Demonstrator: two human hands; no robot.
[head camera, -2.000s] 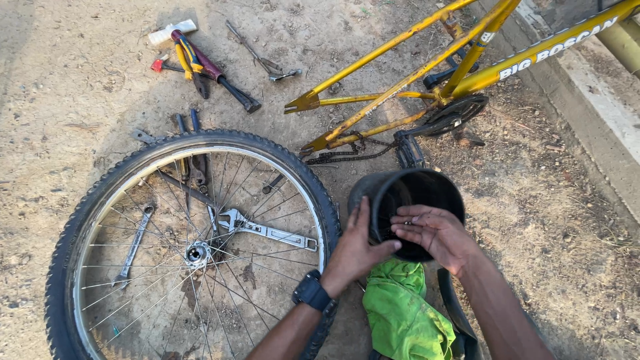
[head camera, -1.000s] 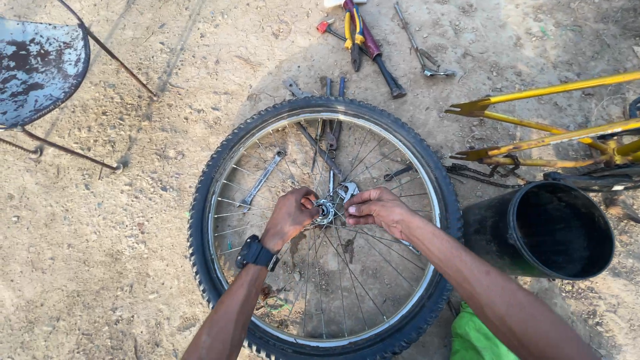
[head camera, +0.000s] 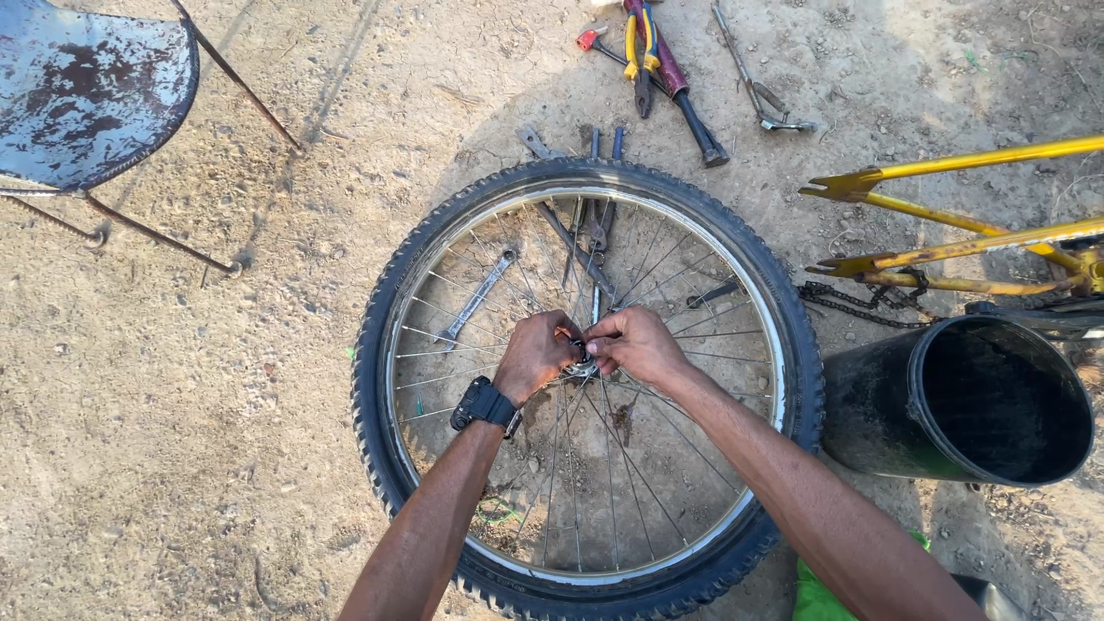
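Observation:
A bicycle wheel (head camera: 379, 345) with a knobbly black tyre lies flat on the ground. Both hands meet at its hub (head camera: 580, 364). My left hand (head camera: 536, 354), with a black watch on the wrist, has its fingers curled on the left side of the hub. My right hand (head camera: 636, 347) pinches thumb and fingertips together at the hub's upper right; whatever is between them is too small to make out. Under the spokes lie a combination wrench (head camera: 476, 297) and pliers (head camera: 601, 226); the adjustable wrench is mostly hidden by my right hand.
Right of the tyre lies a black bucket (head camera: 880, 397), beside a bicycle chain (head camera: 862, 302) and a yellow bicycle frame (head camera: 966, 164). Combination pliers (head camera: 642, 60) and a hammer (head camera: 681, 95) lie above the wheel. A rusty metal chair (head camera: 86, 95) stands upper left; green cloth (head camera: 815, 595) lies lower right.
Two seconds ago both hands were at the black bucket; a second ago they were at the hub, where they remain. The bucket now lies right of the wheel. The view has shifted left.

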